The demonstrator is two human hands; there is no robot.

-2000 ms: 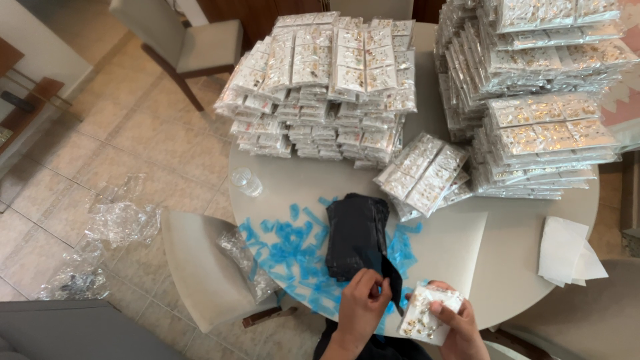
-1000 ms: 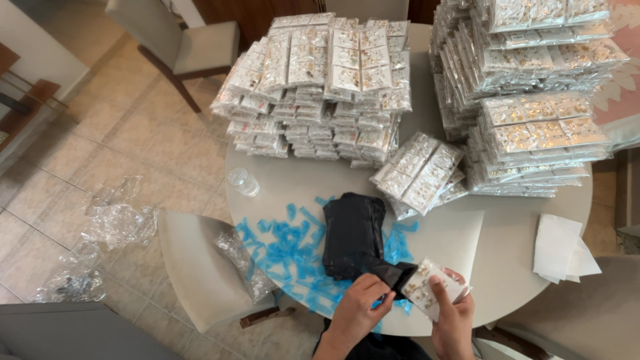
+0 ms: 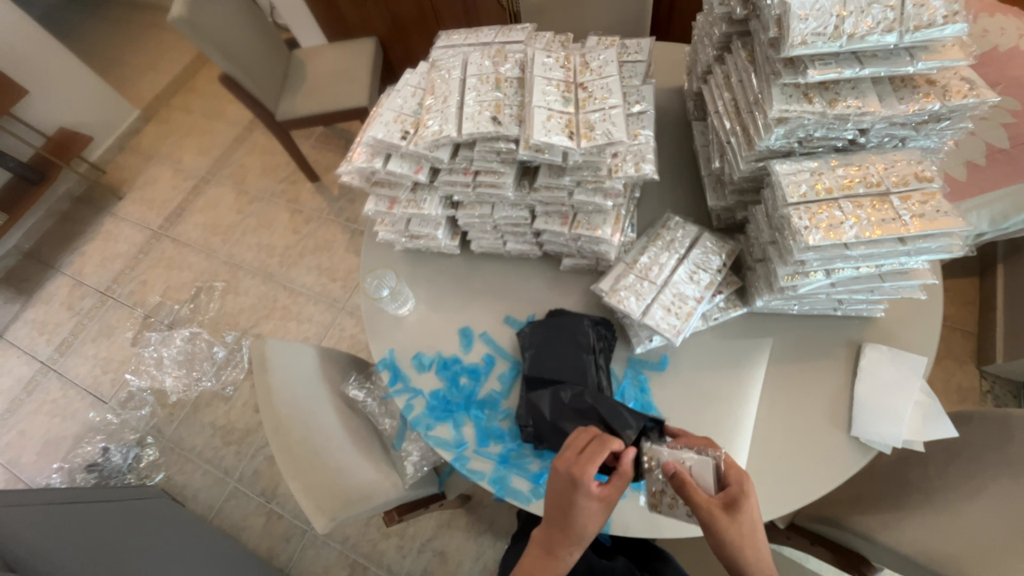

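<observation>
A pile of black plastic bags (image 3: pixel 566 376) lies near the table's front edge. My left hand (image 3: pixel 588 480) pinches the mouth of the top bag between thumb and fingers. In my right hand (image 3: pixel 716 488) is a small clear-wrapped pack of white jewellery cards (image 3: pixel 678 480), its upper left side against the bag's mouth. Whether part of the pack is inside the bag cannot be told. Blue plastic strips (image 3: pixel 472 392) are scattered around the black pile. Behind it, a few larger wrapped packs of cards (image 3: pixel 672 276) lie at a tilt.
Tall stacks of wrapped card packs stand at the back left (image 3: pixel 512 144) and right (image 3: pixel 864 192). A drinking glass (image 3: pixel 390 292) is at the table's left edge, white paper sheets (image 3: pixel 892 396) at its right. Chairs (image 3: pixel 308 432) surround the table; clear wrapping (image 3: pixel 188 352) lies on the floor.
The pack in my right hand was lower and apart from the black bag two seconds ago; it has come up against the bag's mouth. My left hand keeps hold of the bag.
</observation>
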